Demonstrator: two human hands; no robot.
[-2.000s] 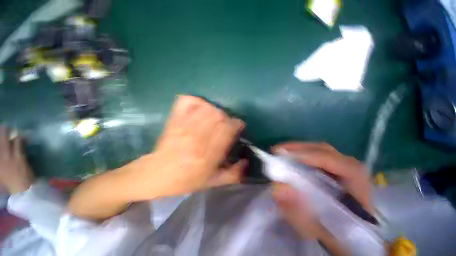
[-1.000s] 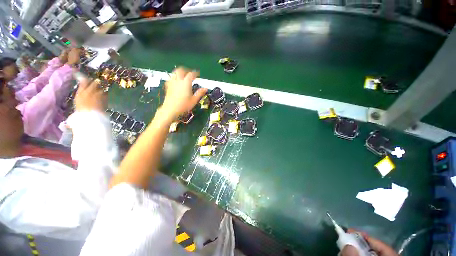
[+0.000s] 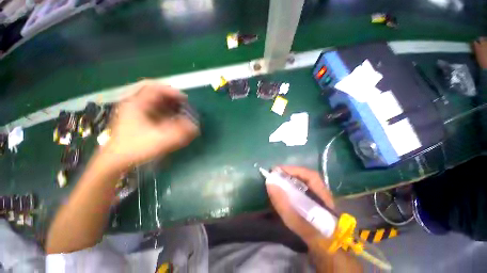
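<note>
My left hand (image 3: 141, 128) is raised over the left part of the green bench, blurred, with its fingers curled around a dark housing (image 3: 179, 109). My right hand (image 3: 299, 200) holds the dispensing syringe (image 3: 304, 205) near the front edge. Its thin needle (image 3: 261, 169) points up and left, touching no housing. The yellow adapter (image 3: 344, 232) sits at the syringe's rear. Two dark housings (image 3: 238, 88) lie near the pale rail, with yellow-edged batteries (image 3: 279, 105) beside them. More housings (image 3: 66, 121) lie at the left, partly behind my left hand and forearm.
The blue dispenser box (image 3: 363, 133) with papers on top stands at the right. White paper (image 3: 291, 129) lies left of it. A pale rail (image 3: 208, 78) and upright post (image 3: 282, 32) are behind. Clear tubing (image 3: 325, 160) runs beside the box. A person's hand (image 3: 480, 51) shows at far right.
My left hand has come back from the housings at the left and now has a dark housing in it. The view has turned right, showing the whole dispenser box. The right hand still holds the syringe.
</note>
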